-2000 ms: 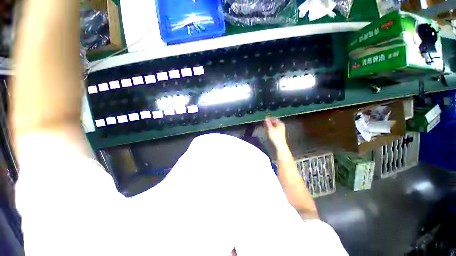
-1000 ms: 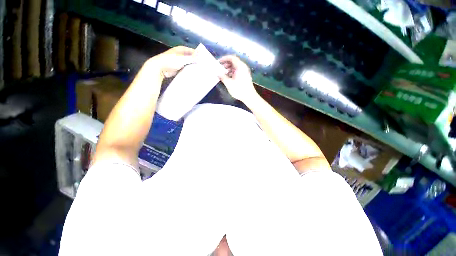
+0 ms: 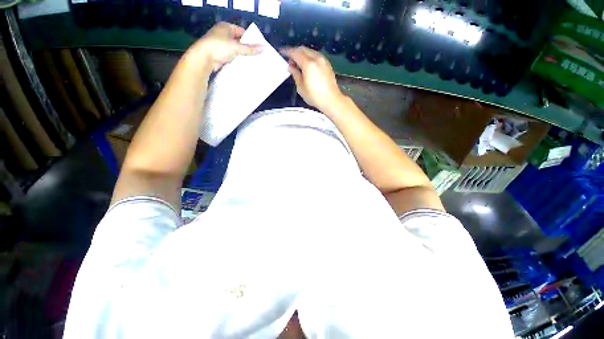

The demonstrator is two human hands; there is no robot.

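My left hand (image 3: 228, 46) grips a white label sheet (image 3: 240, 91) by its upper left edge, thumb on top. The sheet hangs tilted in front of my body, one corner pointing up. My right hand (image 3: 310, 69) is at the sheet's right corner, fingers bent; whether it pinches the sheet or a label is too small to tell. Beyond the hands, black plastic parts (image 3: 371, 43) lie in rows on the green-edged bench, with several white labels (image 3: 243, 5) on them at the top edge.
A green carton (image 3: 575, 59) stands at the bench's right end. Below are an open cardboard box (image 3: 477, 153) with crumpled white paper, a slatted crate (image 3: 489, 179) and blue bins (image 3: 553, 198). Brown cardboard sheets (image 3: 63, 93) stand upright at left.
Since two seconds ago, my left hand has come down and both hands have met at the white sheet. Over the last second they stay there while the view has turned.
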